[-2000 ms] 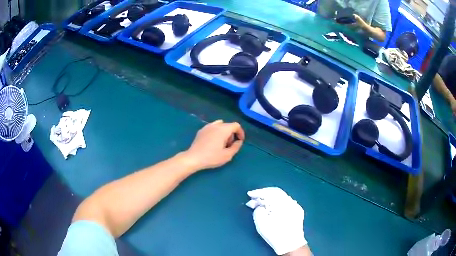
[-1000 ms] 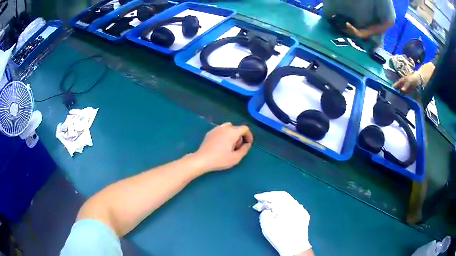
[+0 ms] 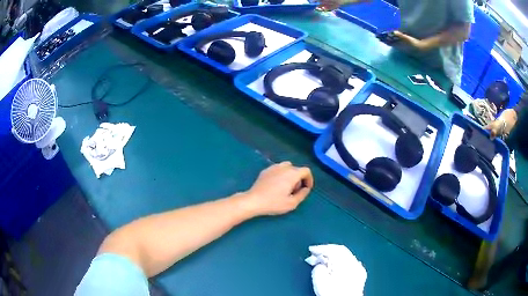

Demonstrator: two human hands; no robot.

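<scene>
My left hand (image 3: 282,188) is bare and rests on the green bench (image 3: 191,167), fingers curled, with nothing visible in it. My right hand (image 3: 338,270), in a white glove, lies near the bottom edge and is partly cut off. Its fingers look bunched; whether it holds a white cloth cannot be told. Beyond my hands, a blue tray (image 3: 379,199) holds black over-ear headphones (image 3: 383,174) and a flat black piece (image 3: 405,118) on a white liner. Another tray (image 3: 463,222) to the right holds headphones (image 3: 446,188). Neither hand touches a tray.
More blue trays (image 3: 278,111) with headphones run to the back left. At left are a crumpled white cloth (image 3: 106,148), a black cable (image 3: 101,108) and a white fan (image 3: 35,111). Another person's hand (image 3: 502,124) is near the right tray; a person (image 3: 437,34) is across the bench.
The view has shifted, so the trays and bench appear lower and further right. My hands keep nearly the same poses. At right, another person's hand has come in near the rightmost tray.
</scene>
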